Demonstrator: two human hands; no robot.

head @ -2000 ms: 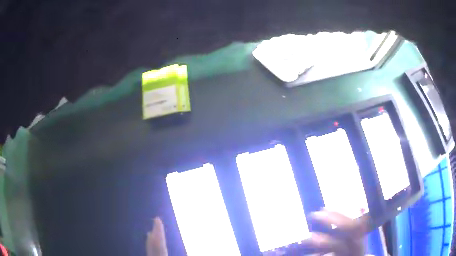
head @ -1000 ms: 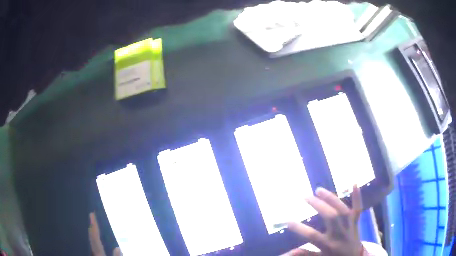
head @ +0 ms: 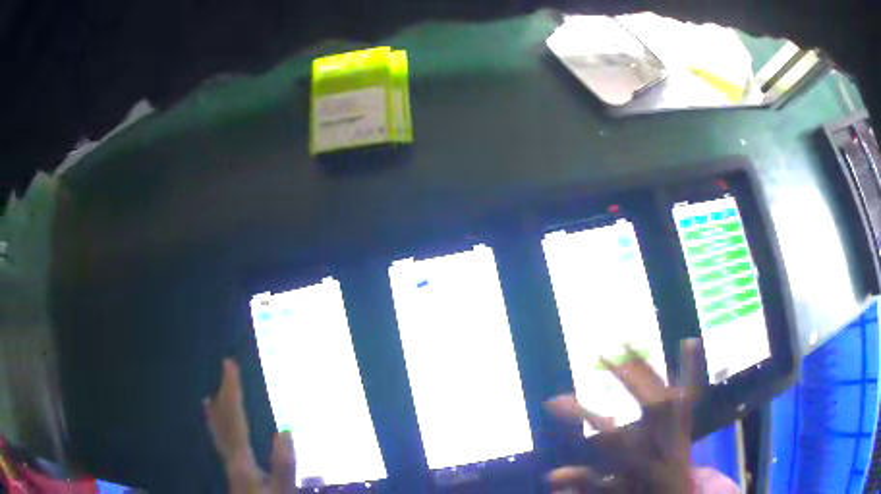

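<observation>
Several smartphones stand in a row in a dark tray (head: 787,318), all with lit screens. The far-left phone (head: 319,376) and the second phone (head: 459,357) show mostly white. The third phone (head: 599,289) is white with a faint green patch low down. The far-right phone (head: 715,265) shows stacked green bars with blue at the top. My left hand (head: 241,434) is at the lower left edge of the far-left phone, fingers apart. My right hand (head: 642,410) is spread over the lower part of the third phone, fingers apart and blurred; whether a fingertip touches the glass is unclear.
A yellow-green pack (head: 360,101) with a white label lies behind the phones. A white tray (head: 676,95) with white and yellow items is at the back right. A dark framed device (head: 860,174) is at the right edge, a blue crate (head: 836,405) below it. Black foam overhangs the back.
The view has shifted, so the phones and pack now sit further right than one second ago. The far-right screen now shows green bars instead of white glare. Both hands remain near the phones' lower ends.
</observation>
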